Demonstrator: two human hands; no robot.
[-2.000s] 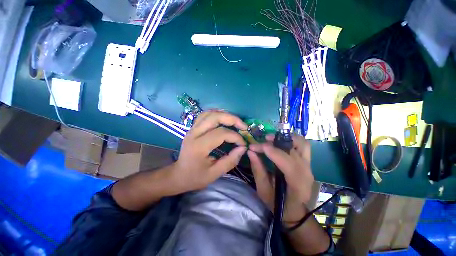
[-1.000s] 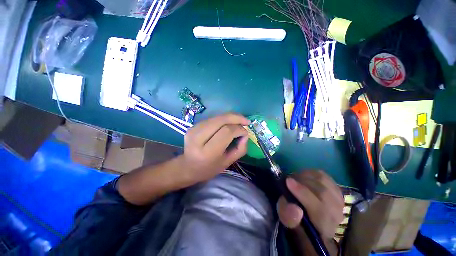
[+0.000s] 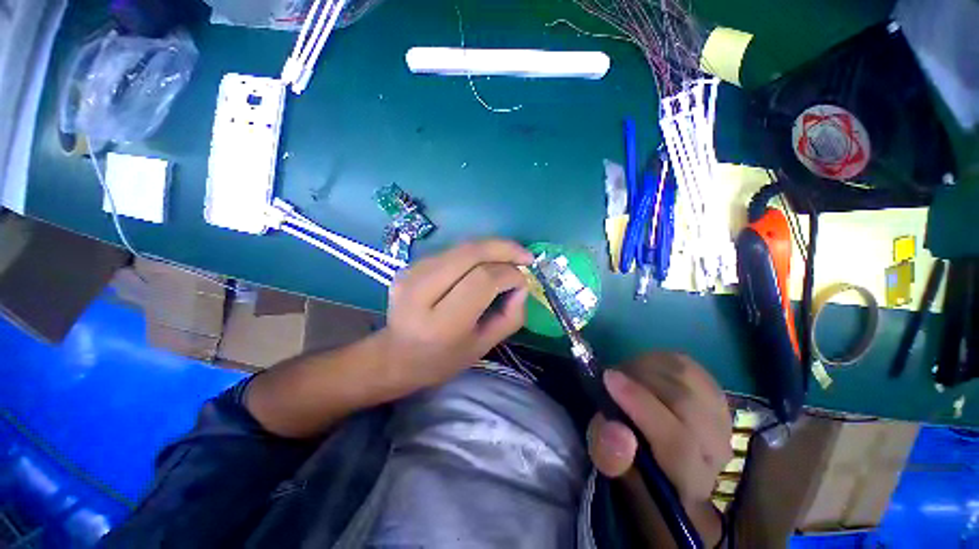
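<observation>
A small circuit board (image 3: 574, 292) lies on the bright green disc (image 3: 550, 322). My right hand (image 3: 668, 420) holds the black soldering iron (image 3: 588, 370) like a pen, its metal barrel pointing up and left to the board's left edge. My left hand (image 3: 459, 306) is at the disc's left side, thumb and fingertips pinched near the iron's tip. What the left fingertips hold is too small to tell. Thin dark lead wires (image 3: 517, 362) show below the left hand.
Small boards (image 3: 404, 220) and white strips (image 3: 333, 243) lie left of the disc, near a white housing (image 3: 244, 153). A white bar (image 3: 507, 62) lies above. Blue-handled tools (image 3: 651, 220), more strips (image 3: 696, 193), an orange-black tool (image 3: 771, 306) and a tape roll (image 3: 845, 324) are right.
Two seconds ago both hands were together over the board with the iron upright. The right hand then moved down and right, bringing the iron onto the board. Since one second ago, little has changed.
</observation>
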